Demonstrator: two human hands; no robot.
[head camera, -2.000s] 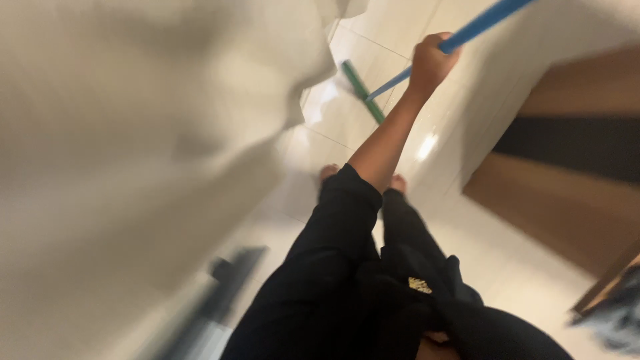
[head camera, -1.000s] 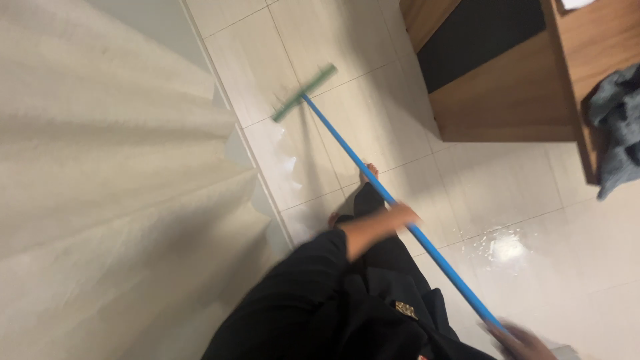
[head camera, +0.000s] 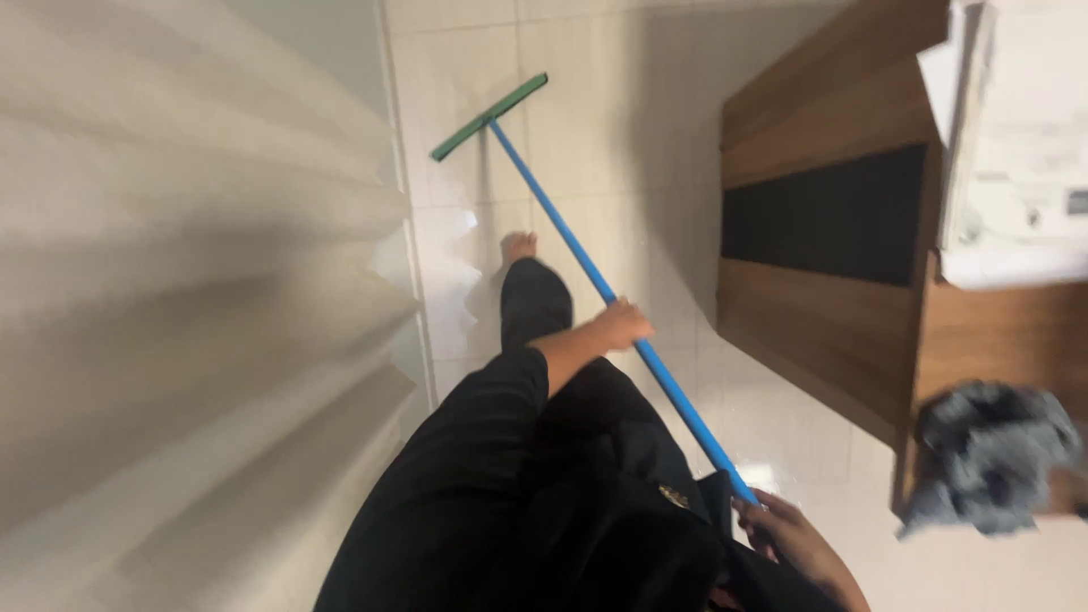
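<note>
A floor squeegee with a green head (head camera: 490, 117) and a long blue pole (head camera: 569, 236) reaches diagonally across the view. Its head rests on or just over the pale floor tiles at the upper middle; contact cannot be told. My left hand (head camera: 623, 325), at the end of a black sleeve, is closed round the middle of the pole. Down at the pole's upper end, my right hand (head camera: 769, 525) grips it beside my hip. One bare foot (head camera: 520, 245) shows on the tiles between the head and my left hand.
A long pale curtain (head camera: 204, 280) hangs along the left. To the right stands a wooden desk (head camera: 807, 340) with a black panel (head camera: 824, 217). On it lie a grey cloth (head camera: 990, 455) and a white object (head camera: 1020, 153), partly seen. Light glints off the glossy floor tiles (head camera: 586, 153).
Two seconds ago the left hand held the pole with the arm stretched forward; it is now nearer my body. The right hand shows on the pole. The view has shifted, with more of the desk in sight.
</note>
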